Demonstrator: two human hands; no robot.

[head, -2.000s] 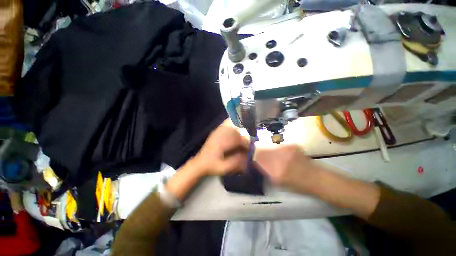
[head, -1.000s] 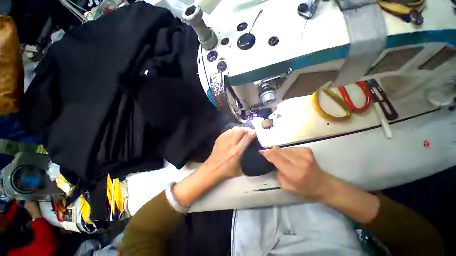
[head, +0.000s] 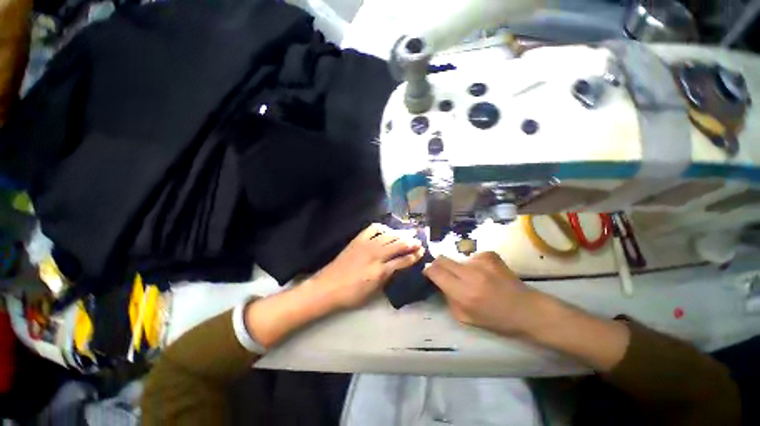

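A small part of a black garment piece (head: 408,288) lies on the machine bed below the needle area, between my hands. My left hand (head: 373,265) lies on it from the left, fingertips close to the lit presser foot area (head: 439,229). My right hand (head: 477,289) pinches its right edge with thumb and index finger. The white sewing machine head (head: 542,125) with its teal stripe stands just beyond my hands. The needle and presser foot are washed out by the light and partly hidden.
A large heap of black garments (head: 167,133) lies left of the machine head. Scissors with yellow and red loops (head: 550,235), dark red snips (head: 629,241) and a pale stick (head: 623,265) lie under the arm. Yellow strips (head: 144,312) hang at the left edge.
The view has shifted, so the machine head sits further right and lower. My hands stay close to the needle; the black piece between them now shows an angular corner instead of a rounded fold.
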